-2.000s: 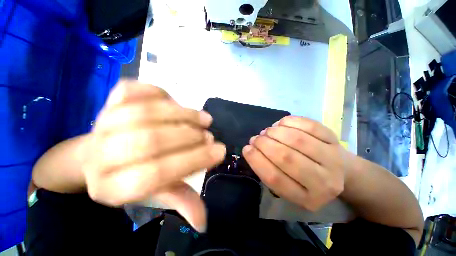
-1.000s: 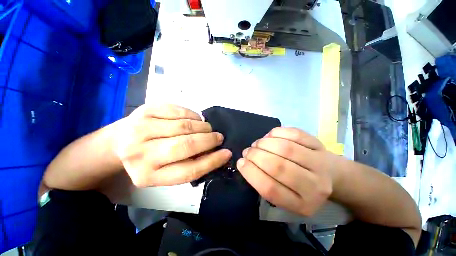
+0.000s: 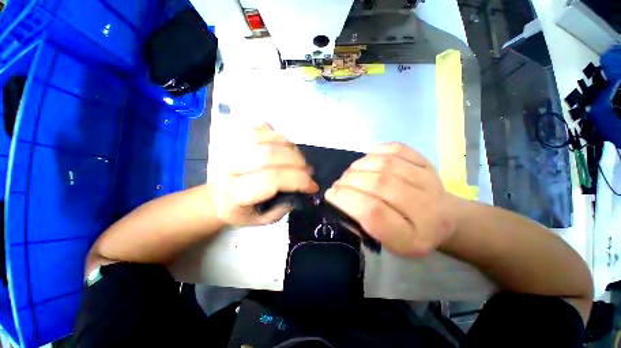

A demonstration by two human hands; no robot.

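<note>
A black fabric panel (image 3: 328,162) lies on the pale plate in front of me. My left hand (image 3: 269,180) grips its left edge, which is folded up between the fingers; this hand is slightly blurred. My right hand (image 3: 395,197) holds its right side, with a dark edge showing below the fingers. A small shiny horseshoe ring (image 3: 324,231) shows below my hands, at the panel's near part. A black pouch piece (image 3: 323,272) with a light-edged rounded seam is at the near end, over the table's front edge.
The white sewing machine head (image 3: 313,30) with a brass-coloured clamp (image 3: 342,66) is beyond my hands. Yellow tape (image 3: 450,122) edges the pale plate (image 3: 402,109). Blue crates (image 3: 82,170) stand at left, with black pieces (image 3: 181,51). Green-handled snips (image 3: 582,168) lie at right.
My left hand has moved right and up in the picture and now folds the panel's left edge. The horseshoe ring has come into clear view below my hands. The camera view has shifted slightly.
</note>
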